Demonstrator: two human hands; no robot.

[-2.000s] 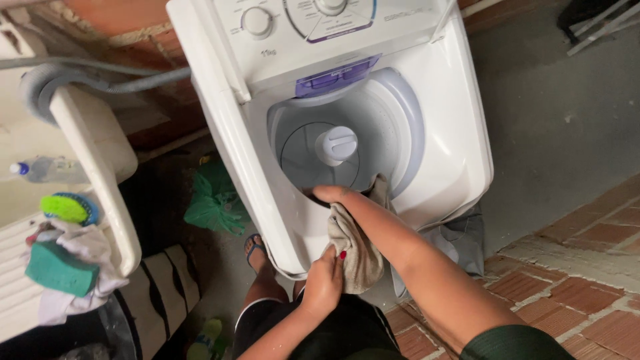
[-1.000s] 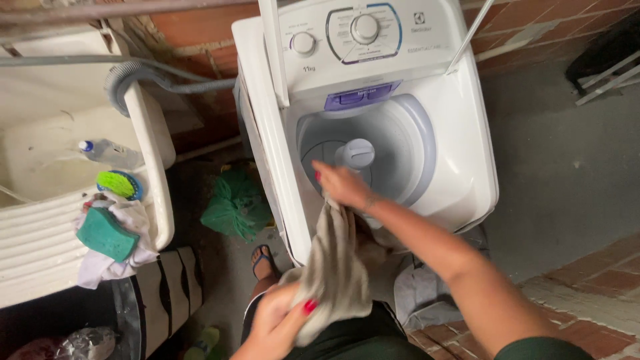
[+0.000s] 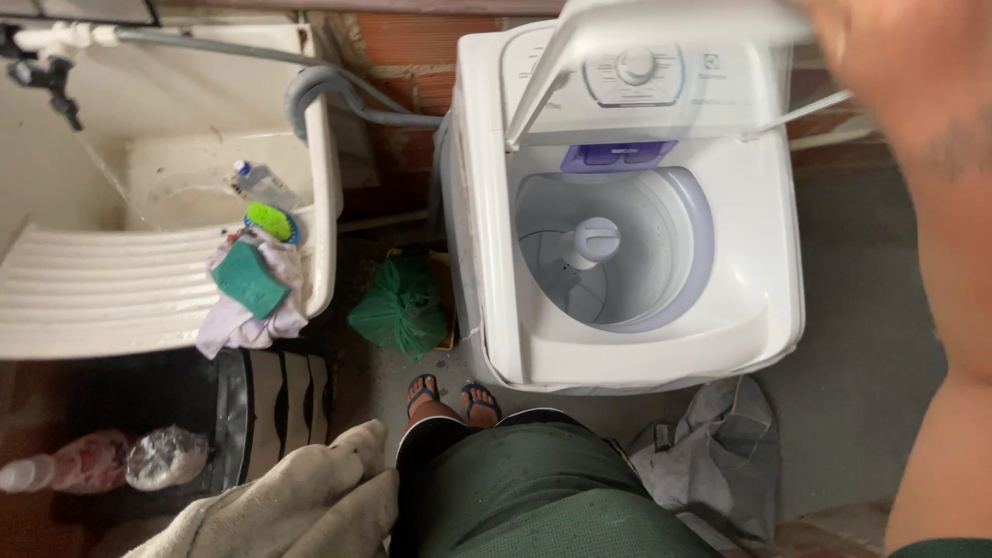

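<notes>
A white top-load washing machine [image 3: 775,325] stands with its tub [image 3: 659,248] uncovered; the agitator [image 3: 597,239] shows and no cloth is visible inside. My right hand [image 3: 860,39] is raised at the upper right, blurred, beside the edge of the lid [image 3: 682,29]; its fingers are mostly hidden or out of frame, so its grip is unclear. The lid is tilted up over the control panel [image 3: 697,101]. A beige cloth [image 3: 310,496] hangs at the lower left. My left hand is not visible, and what holds the cloth cannot be seen.
At the left, a laundry sink [image 3: 322,194] bears a green sponge [image 3: 249,279], pale cloth [image 3: 232,329], scrub brush [image 3: 271,222] and plastic bottle [image 3: 267,184]. Water runs from its tap [image 3: 54,85]. A green bag [image 3: 399,310] and grey fabric [image 3: 717,449] lie near the washer.
The beige cloth has moved from the washer's front edge to the lower left. My right hand has left the tub opening and risen to the lid, which now shows at the top.
</notes>
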